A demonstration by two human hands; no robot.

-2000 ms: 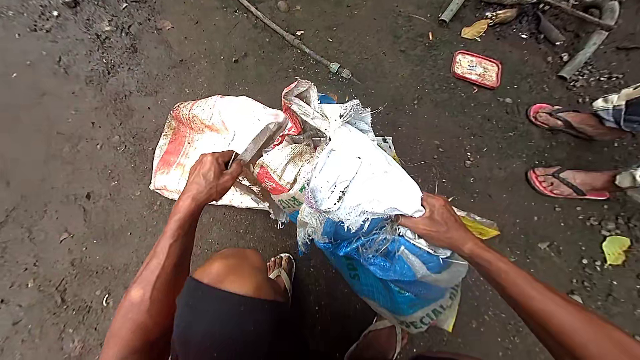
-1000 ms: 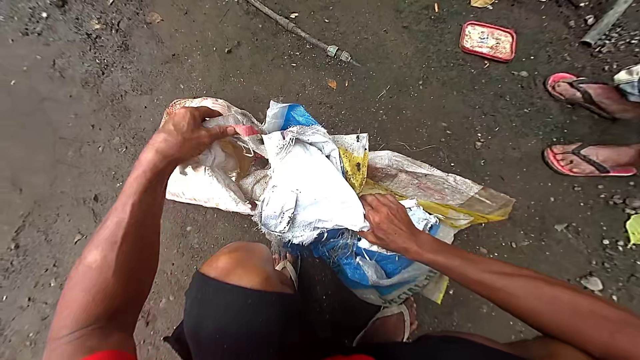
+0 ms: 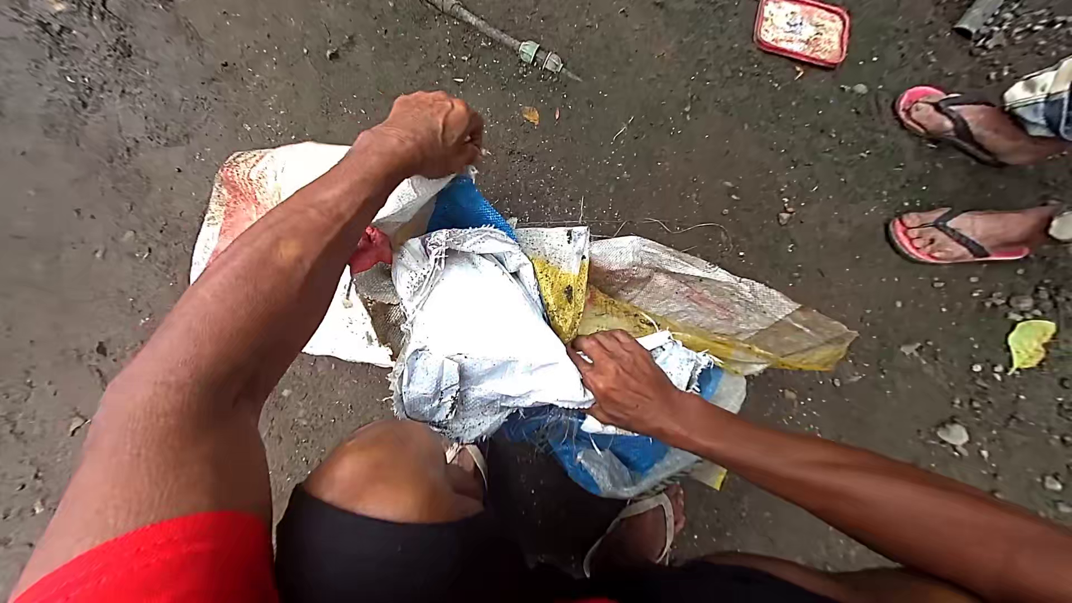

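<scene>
Several woven plastic sacks lie bunched on the ground before my bent knee. My left hand [image 3: 440, 134] is closed at the upper edge of the pile, above a blue woven piece [image 3: 469, 205]; what its fingers grip is hard to make out. My right hand [image 3: 624, 378] pinches the lower right corner of a white woven sack [image 3: 486, 327]. A white sack with red stains [image 3: 276, 180] spreads out under my left forearm. To the right extends a translucent sack with a yellow band [image 3: 712, 297]. Blue and clear sacking [image 3: 620, 456] lies below my right hand.
Bare dirt surrounds the pile. Another person's feet in flip-flops [image 3: 963, 234] stand at the right. A red-rimmed lid or tray [image 3: 801, 32] lies at the top right, a hose or pipe with a fitting [image 3: 511, 42] at the top. A yellow-green leaf [image 3: 1030, 343] rests at the right.
My left hand has moved from the white sack at the left to the pile's upper edge. The translucent sack with the yellow band, mostly covered two seconds ago, now lies spread to the right.
</scene>
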